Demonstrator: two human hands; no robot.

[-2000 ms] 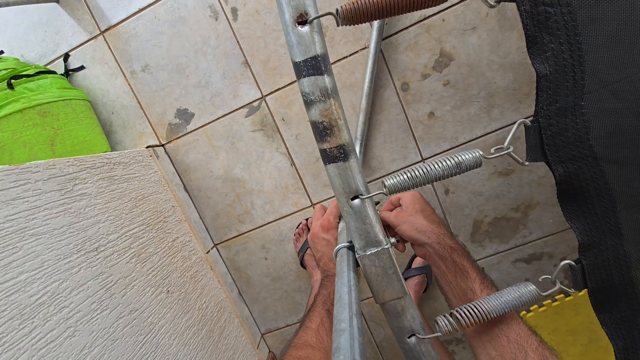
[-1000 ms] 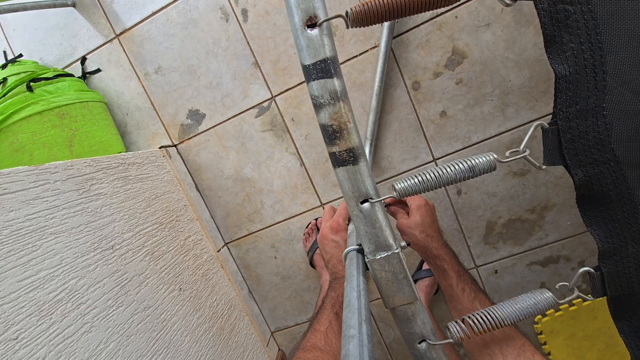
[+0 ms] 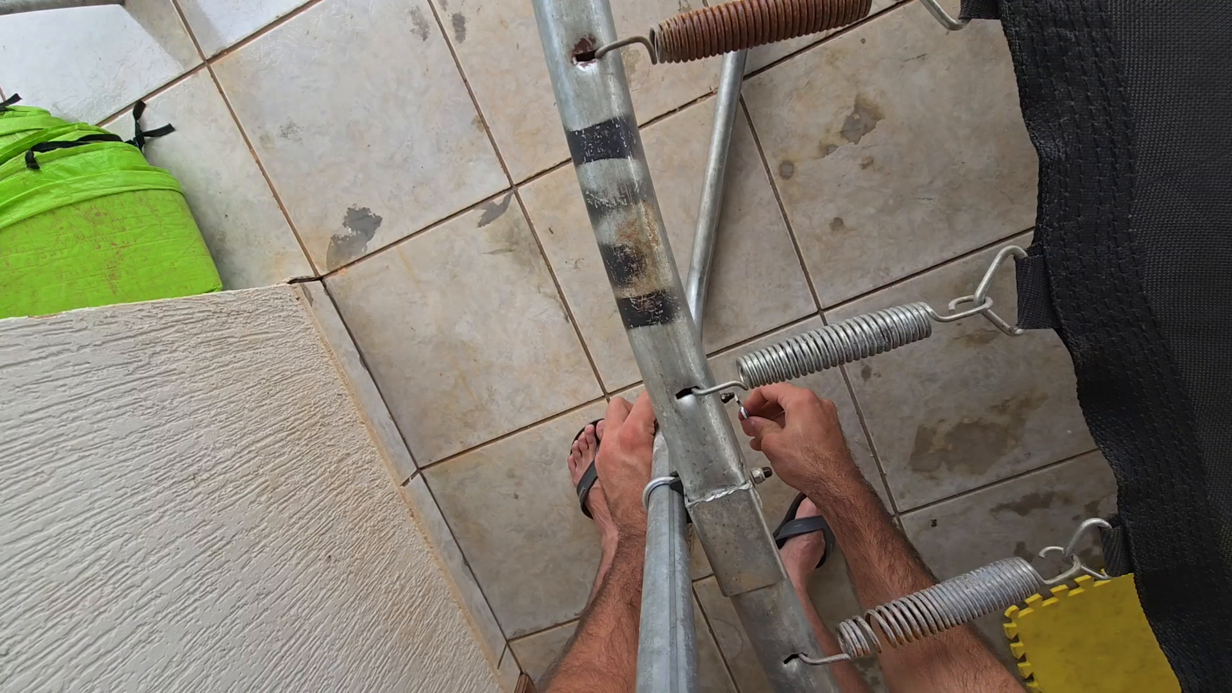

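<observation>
A curved galvanized trampoline frame tube (image 3: 664, 356) runs down the middle of the view, with coil springs (image 3: 835, 344) hooked into its slots and to the black trampoline mat (image 3: 1155, 241). My left hand (image 3: 628, 452) is at the tube's left side, beside a steel pole (image 3: 666, 587) with a U-bolt (image 3: 664, 486) around it; its fingertips are hidden behind the tube. To the right of the tube, my right hand (image 3: 794, 433) pinches a small metal piece, seemingly a nut or ring, near a bolt end (image 3: 729, 397). Another bolt end with a nut (image 3: 762, 475) sticks out lower down.
A textured white wall top (image 3: 192, 500) fills the lower left, with a green padded cover (image 3: 106, 231) behind it. A thinner steel tube (image 3: 717, 183) stands beyond the frame. A yellow foam mat (image 3: 1088, 640) lies at lower right. My sandaled feet are on the tiled floor (image 3: 462, 356).
My right hand has drawn away from the frame tube to the right, and the small metal piece and bolt ends now show. My left hand stays at the pole.
</observation>
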